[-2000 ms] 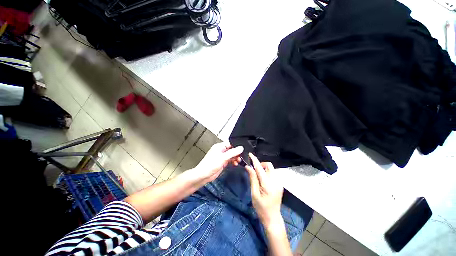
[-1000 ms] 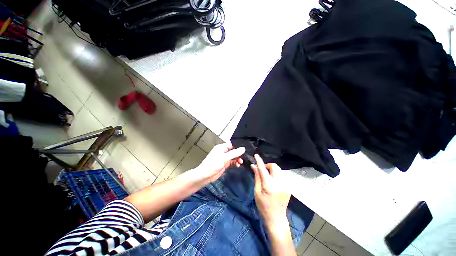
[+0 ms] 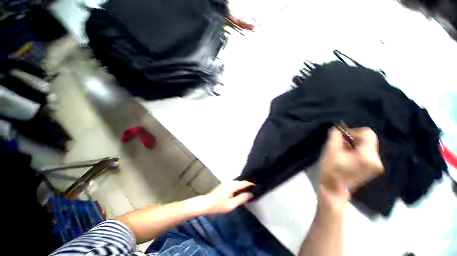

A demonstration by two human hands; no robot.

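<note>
Black garments (image 3: 310,120), rumpled with thin hanger hooks at the far edge, lie on the white table in front of me. One black part stretches down to the near table edge. My left hand (image 3: 231,196) grips its end there, fingers partly hidden by the cloth. My right hand (image 3: 351,160), blurred, is above the right part of the heap, closed around a small thin tool, likely thread snips (image 3: 345,133). Only part of the tool shows. Whether the right hand also touches the cloth cannot be told.
A squarer black stack (image 3: 155,45) lies at the far left of the white table (image 3: 240,115), with what looks like another person's fingers (image 3: 241,23) beside it. Red shoes (image 3: 139,136), a metal frame (image 3: 90,177) and a blue crate (image 3: 75,217) are left. A red strip (image 3: 447,154) is at right.
My right hand has moved away from my left, up and right over the heap. The black cloth's near part is now narrower and stretched. The view has shifted, showing more of the far table.
</note>
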